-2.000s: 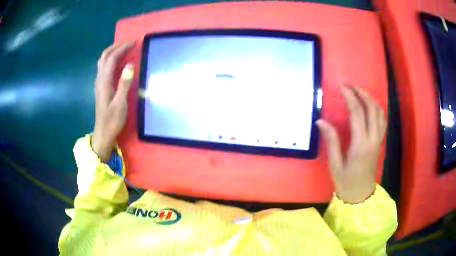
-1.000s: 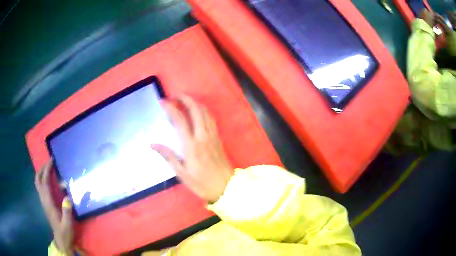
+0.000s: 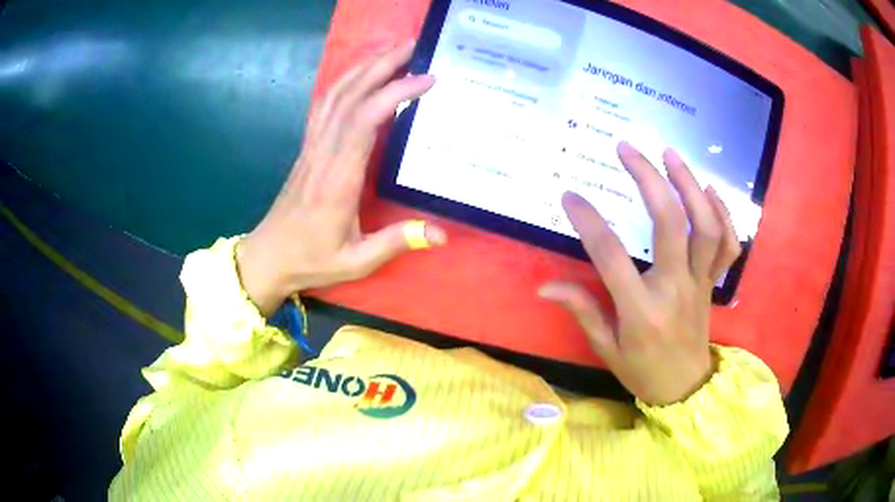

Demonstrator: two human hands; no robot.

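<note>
The tablet (image 3: 491, 147) lies on the red foam pad (image 3: 471, 284), tilted in the picture, its top edge cut off by the frame. Its screen shows a settings page with a list at left and "Jaringan dan internet" at right. My left hand (image 3: 339, 181) is spread, with fingers at the tablet's left edge and the thumb, with a yellow band, over the pad. My right hand (image 3: 658, 265) is spread over the lower right of the screen, thumb over the pad. Neither hand grips anything. Whether the fingertips touch the glass cannot be told.
Another red pad (image 3: 854, 324) stands at the right edge, with a bit of dark screen on it. The shiny green surface (image 3: 157, 118) runs along the left. A blue strap (image 3: 293, 324) is at my left wrist.
The view has swung back and come closer to the tablet. The screen has changed from a pale page to the settings page. The neighbouring worker's sleeve has left the view. My left thumb has spread away.
</note>
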